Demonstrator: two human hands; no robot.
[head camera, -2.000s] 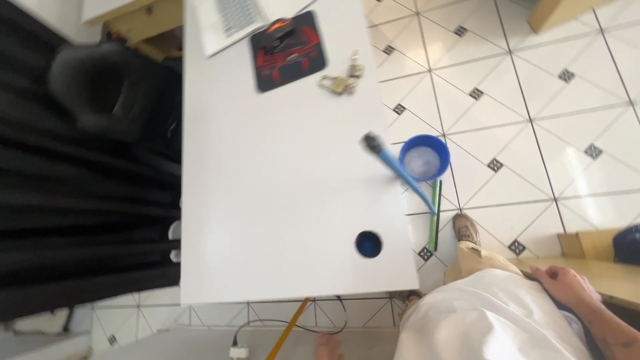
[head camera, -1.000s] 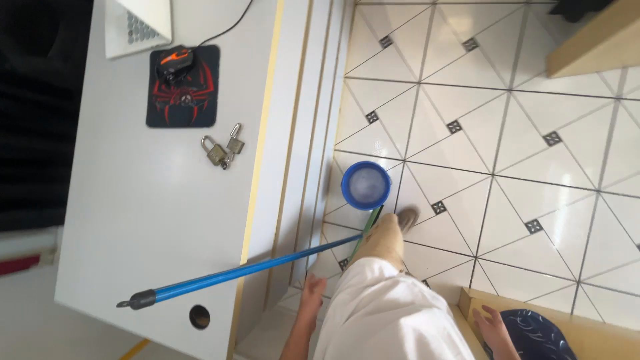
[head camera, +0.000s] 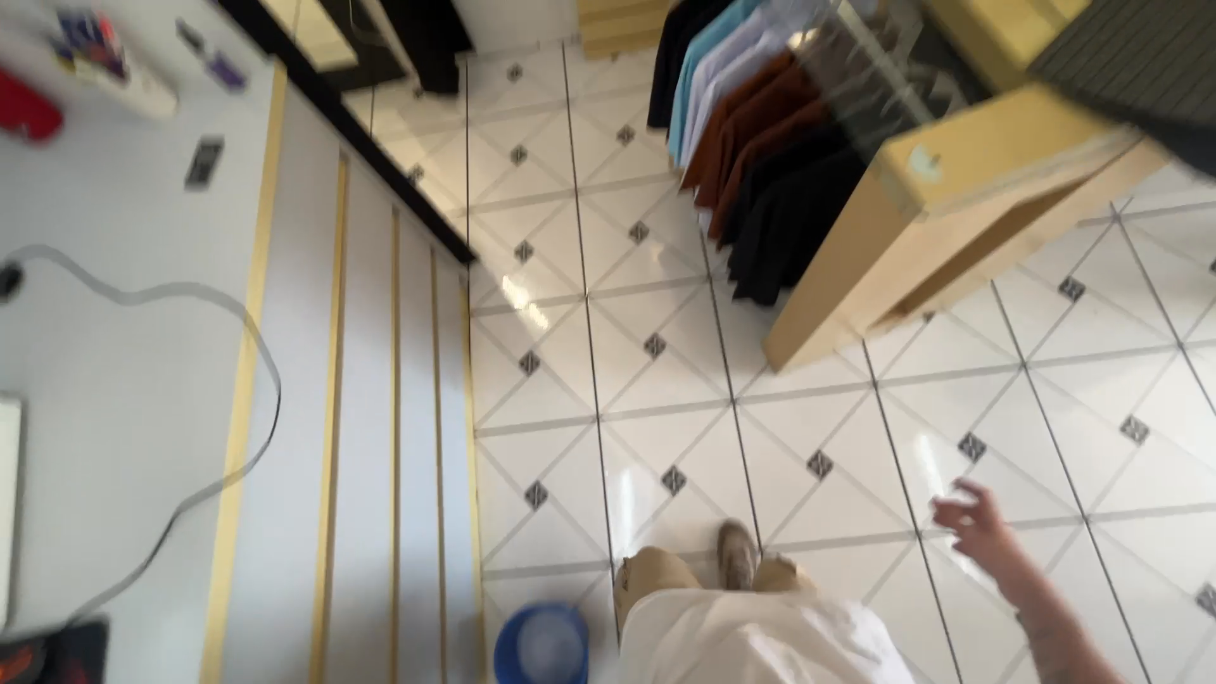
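My right hand (head camera: 969, 522) hangs in the air over the tiled floor at the lower right, fingers apart and slightly curled, holding nothing. My left hand is out of view. On the floor at the bottom, left of my legs and beside the desk front, stands a blue bucket (head camera: 541, 646) with something whitish inside. The blue pole is not in this view. A dark mouse pad (head camera: 85, 655) shows at the lower left corner of the desk, partly cut off.
The white desk (head camera: 123, 361) with yellow edging fills the left side; a dark cable (head camera: 275, 408) loops over its edge. A wooden rack frame (head camera: 836, 256) with hanging shirts (head camera: 741, 142) stands at the upper right. A black-framed mirror (head camera: 370, 161) stands beyond the desk.
The view has swung strongly along the floor toward the rack. My left hand and the blue pole, visible a second ago, have left the view. My right hand now reaches out over the tiles.
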